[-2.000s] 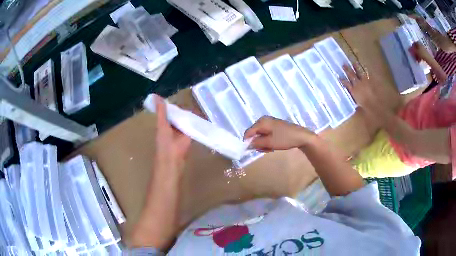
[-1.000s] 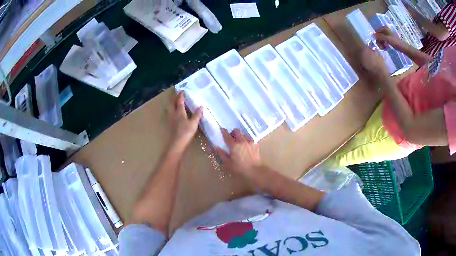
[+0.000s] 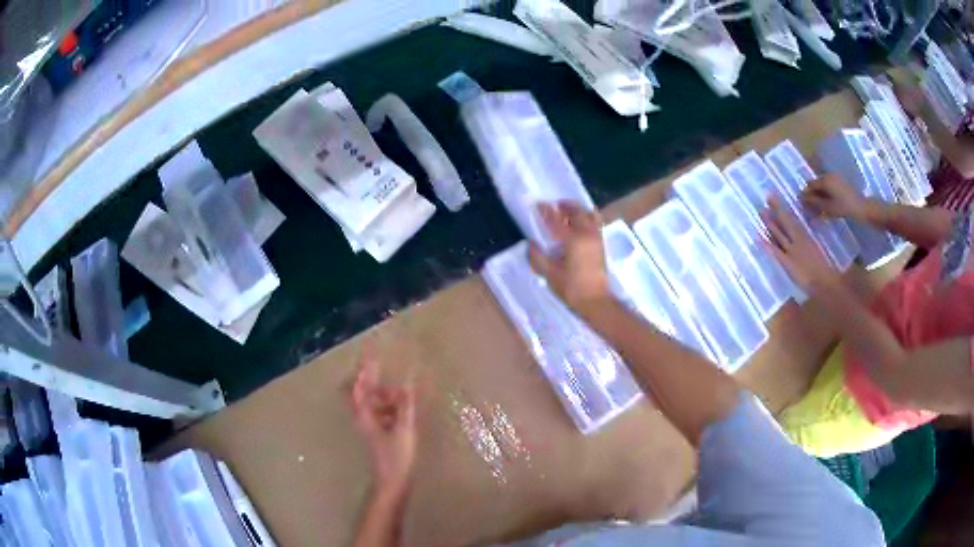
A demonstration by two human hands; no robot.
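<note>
My right hand (image 3: 574, 251) reaches over the tray row, its fingers closed on the near end of a translucent tray (image 3: 518, 144) with pale contents. That tray is tilted over the dark green surface, and a small bluish card (image 3: 459, 86) shows at its far end. My left hand (image 3: 387, 411) is blurred above the cardboard, fingers loosely curled, with nothing visible in it. The nearest tray (image 3: 577, 358) lies on the cardboard below my right hand. More trays (image 3: 710, 267) lie side by side to its right, partly hidden by my right forearm.
White printed cartons (image 3: 363, 187) and a curved white sleeved handle (image 3: 422, 150) lie on the green surface. Another tray (image 3: 219, 240) rests on cartons. A metal bracket (image 3: 118, 374) and stacked trays (image 3: 101, 481) are at left. A neighbouring worker's hands (image 3: 806, 235) are over trays at right.
The white wrapped device is no longer in my hands. My right hand has moved forward and now holds a tray over the green surface. My left hand has drawn back. The view has shifted.
</note>
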